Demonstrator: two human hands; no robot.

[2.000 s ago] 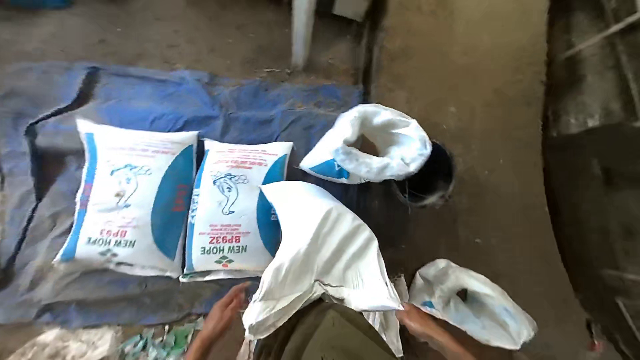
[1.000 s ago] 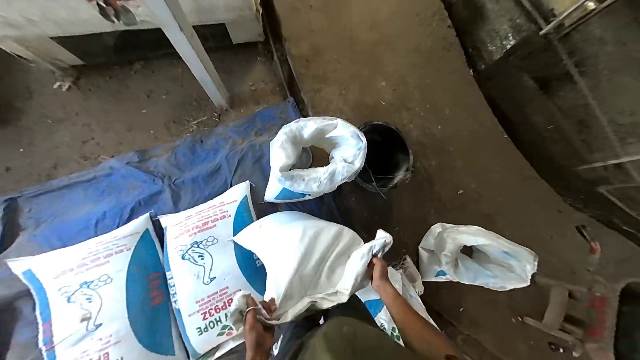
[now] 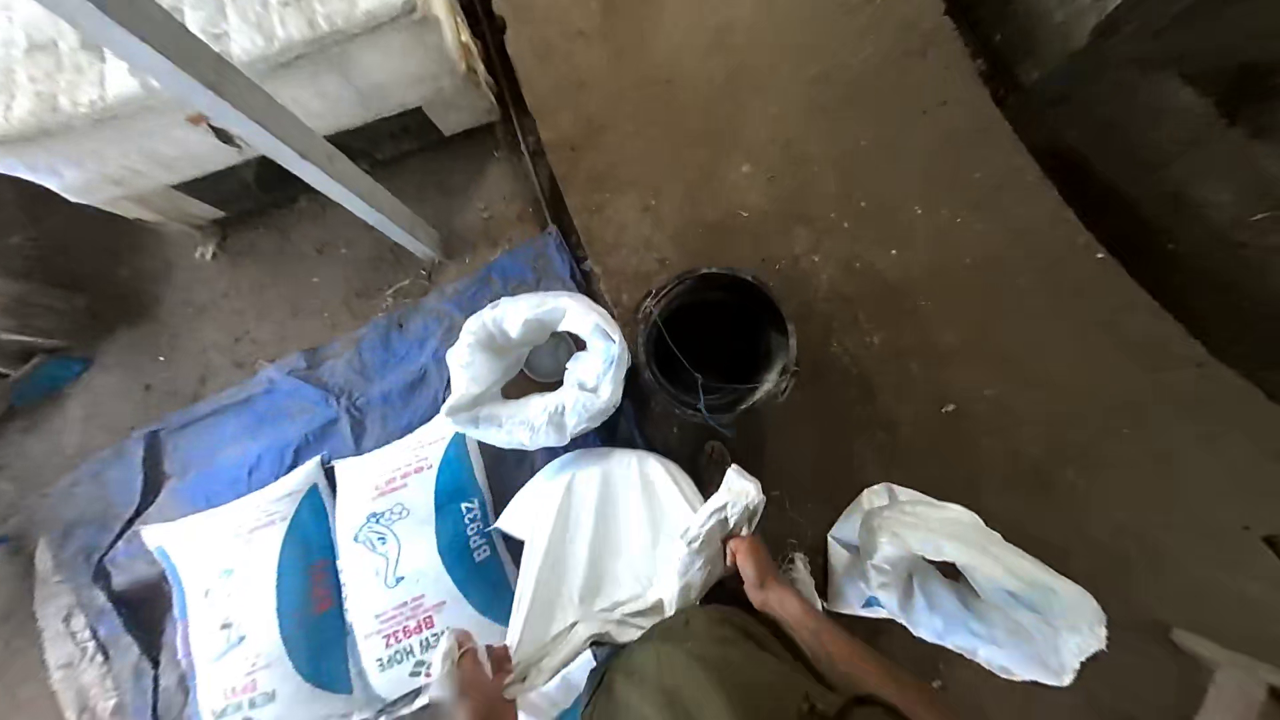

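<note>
Close in front of my body is a white woven sack [image 3: 605,530], its printed side out of sight. My right hand [image 3: 755,570] grips its bunched right edge. At its lower left edge my left hand [image 3: 480,675] is partly blurred, with its fingers on the white fabric. Two full printed feed sacks, one at the far left [image 3: 250,600] and one beside my left hand [image 3: 420,560], lie side by side. Just beyond the sack I hold stands an open sack with a rolled rim [image 3: 535,415], a pale round object [image 3: 550,357] inside it.
A black bucket [image 3: 715,345] with a wire handle stands right of the rolled-rim sack. Another open white sack [image 3: 975,585] lies at the right on the concrete floor [image 3: 850,220]. A blue tarp [image 3: 340,370] lies under the full sacks. A pale metal post [image 3: 300,150] rises at upper left.
The view has shifted a lot. My right hand, low at the sack's side two seconds ago, is now higher on its bunched edge. The black bucket, partly hidden then, shows fully.
</note>
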